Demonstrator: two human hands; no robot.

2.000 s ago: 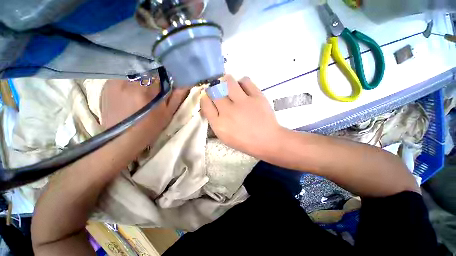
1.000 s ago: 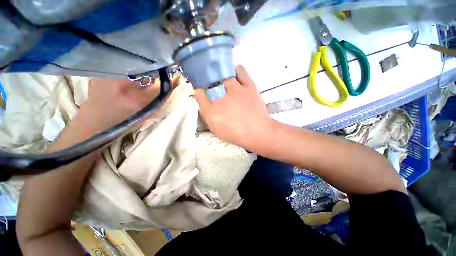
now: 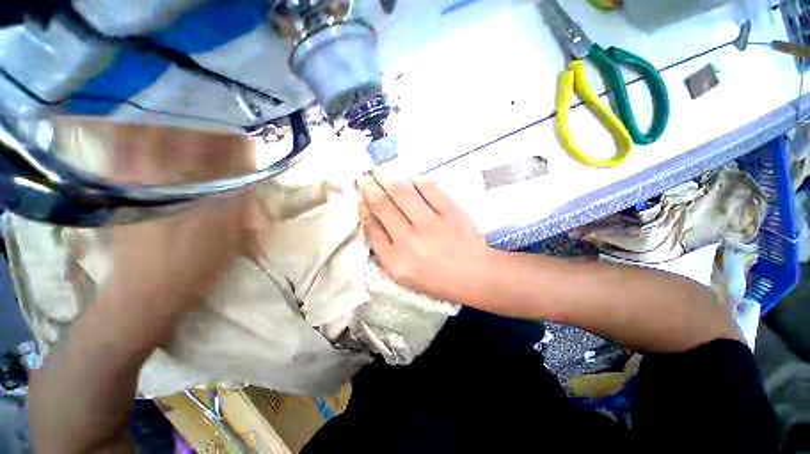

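The tan fabric (image 3: 240,319) lies bunched in folds across the table's front edge, below the sewing machine head (image 3: 204,44). A textured beige panel (image 3: 404,319) hangs beside it, under my right hand. My right hand (image 3: 422,230) lies palm down on the cloth, fingers together, just below the small grey-blue knob (image 3: 383,148). My left hand (image 3: 178,168) is blurred over the tan fabric at the left, partly behind the dark curved bar (image 3: 213,184); its fingers and grip cannot be made out. The needle area is not clearly visible.
Scissors with yellow and green handles (image 3: 613,106) lie on the white table (image 3: 462,97), right of the machine. A blue crate (image 3: 777,226) with tan and white cloth stands at the right. A cardboard box (image 3: 266,417) is below the cloth. A small tool lies at the far right.
My left hand has moved left, away from the needle area. My right hand has shifted slightly down, off the knob. The tan fabric is spread flatter at the left.
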